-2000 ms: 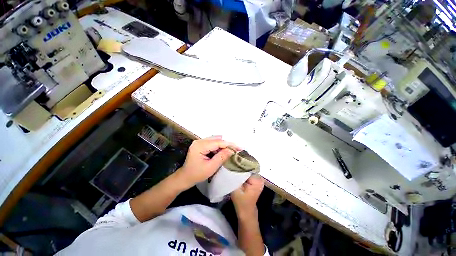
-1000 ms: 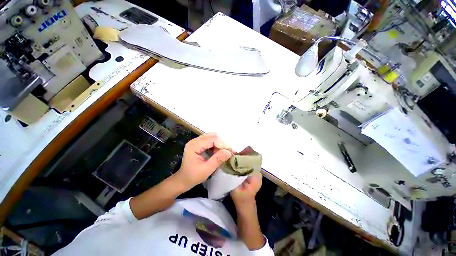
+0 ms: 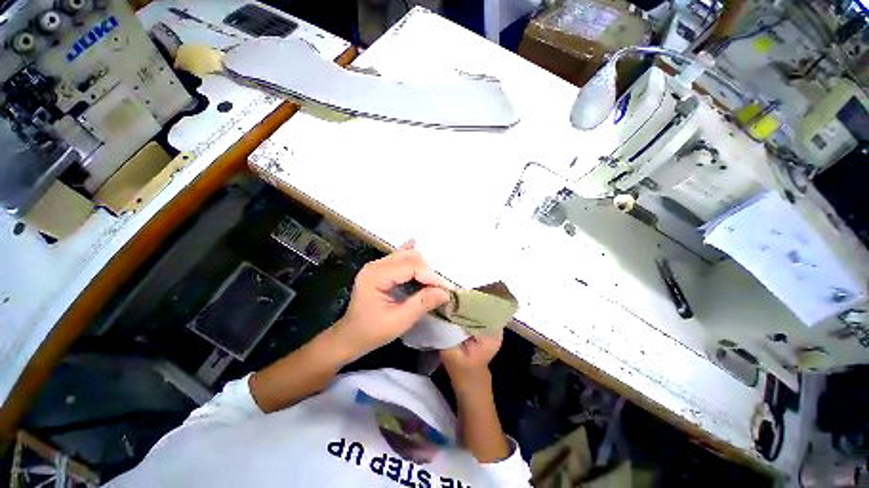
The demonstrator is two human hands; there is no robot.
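Note:
A small cloth piece (image 3: 484, 313), khaki on one face and pale grey on the other, is held at the front edge of the white machine table (image 3: 410, 181). My left hand (image 3: 389, 303) pinches its left part between thumb and fingers. My right hand (image 3: 472, 355) holds it from below, its fingers partly hidden by the cloth. The khaki face lies folded out to the right and the pale grey part hangs between my hands.
The cream-white sewing machine (image 3: 686, 157) stands at right with its lamp (image 3: 596, 95), a paper sheet (image 3: 786, 253) and dark snips (image 3: 674, 288). Curved pale grey pieces (image 3: 381, 95) lie at upper left. A JUKI overlock machine (image 3: 90, 91) is on the left table.
The khaki part, earlier curled up, is now spread flatter and points further right. Both hands keep hold of the piece. The view has shifted slightly.

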